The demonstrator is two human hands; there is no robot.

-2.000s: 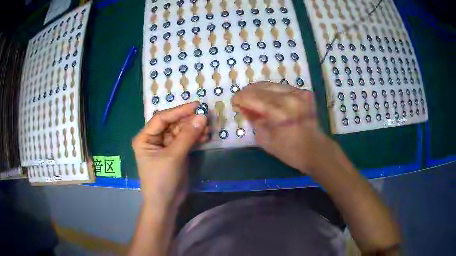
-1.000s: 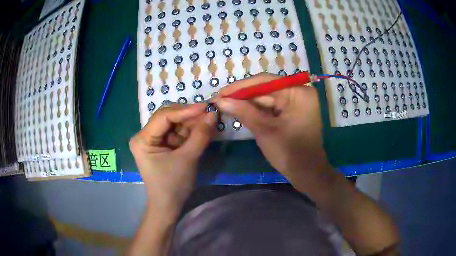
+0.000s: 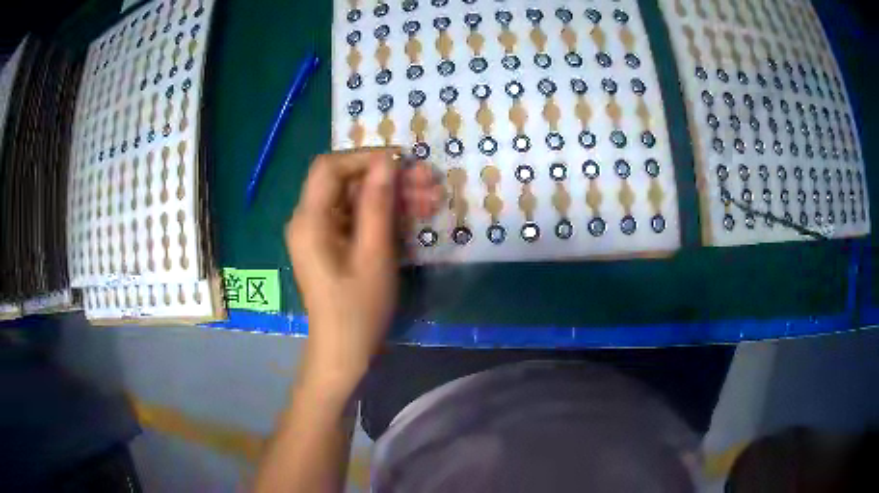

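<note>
The white centre tray [image 3: 578,246] lies in front of me with rows of small dark discs with silvery rims and pale centres, and with tan empty pockets between some rows. My left hand [image 3: 352,217] is over the tray's front left corner and hides some pockets there. Its fingers are bent and blurred, and I cannot tell whether a disc is between the fingertips. My right hand is not in view. The red probe is not in view either. A thin dark wire [image 3: 776,218] lies across the front of the right tray [image 3: 694,207].
A blue pen [image 3: 281,130] lies between the centre tray and the left tray [image 3: 135,231]. Dark stacked trays [image 3: 39,183] stand at far left. A green label [image 3: 253,290] and blue tape [image 3: 448,334] mark the front edge. A dark rounded shape [image 3: 800,467] is at bottom right.
The right hand and red probe have left the picture. The left hand is now over the tray's left side, blurred. The whole view has shifted, with the trays further right in the picture.
</note>
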